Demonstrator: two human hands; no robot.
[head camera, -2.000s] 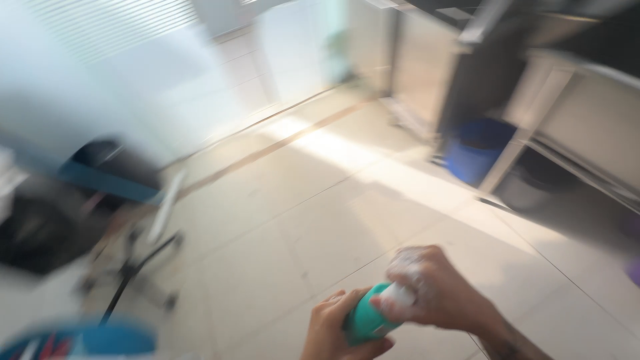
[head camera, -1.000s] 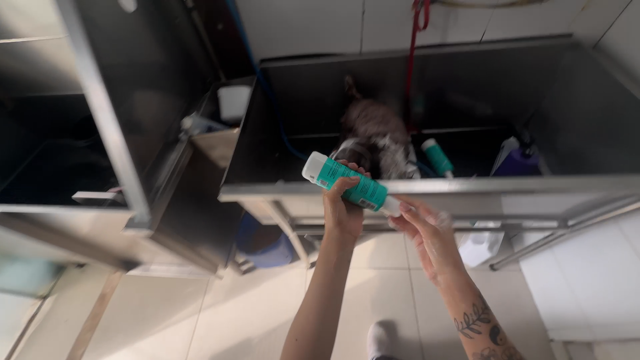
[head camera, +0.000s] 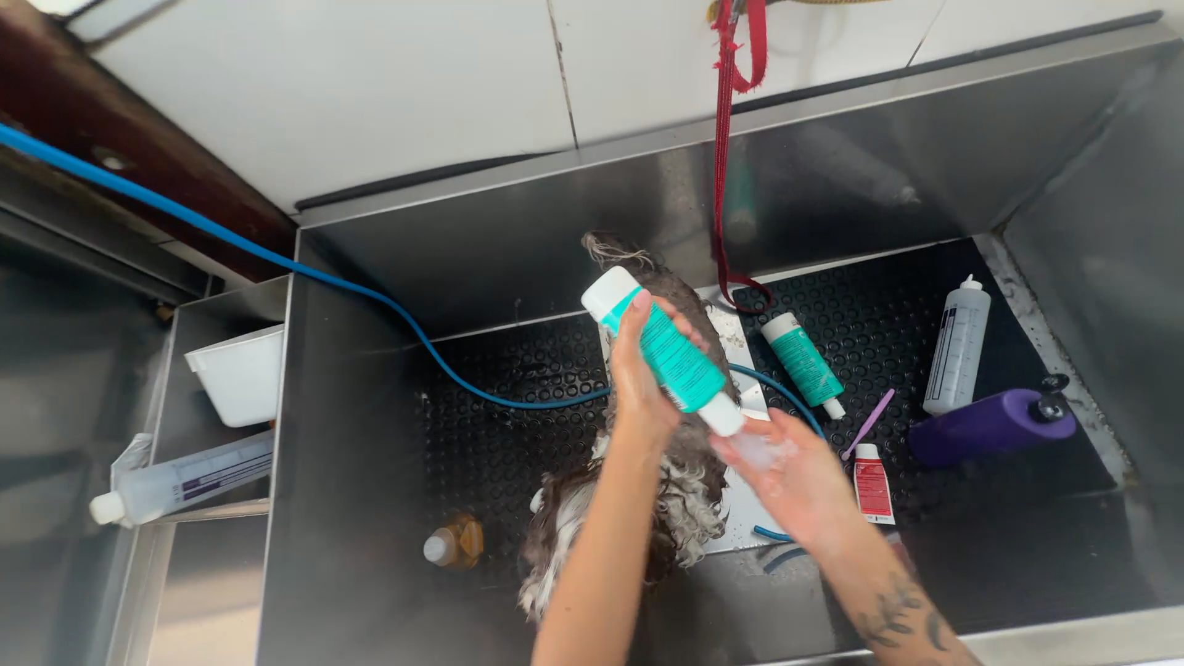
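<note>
My left hand (head camera: 643, 370) is wrapped around a teal and white plastic bottle (head camera: 680, 356), tilted with its narrow white end down to the right. That end meets my right hand (head camera: 777, 462), whose fingers are spread, palm up, with white foam or liquid on them. Beneath both hands a wet dog (head camera: 684, 504) with dark and white fur stands in a metal tub (head camera: 416, 268); my arms and the bottle hide part of it. Right of the dog, a second teal bottle (head camera: 803, 361) lies on the black rubber mat (head camera: 518, 370).
A clear bottle (head camera: 957, 347), purple bottle (head camera: 990, 427), pink toothbrush (head camera: 869, 424) and red and white tube (head camera: 872, 486) are at the right. A red leash (head camera: 722, 166) hangs behind. A blue hose (head camera: 370, 294) crosses the tub. An amber bottle (head camera: 455, 543) lies left; a white container (head camera: 240, 375) stands outside.
The view has swung from the floor to the tub and come closer. Two seconds ago both hands were on the teal bottle; now foam or liquid shows on my right fingers at its tip.
</note>
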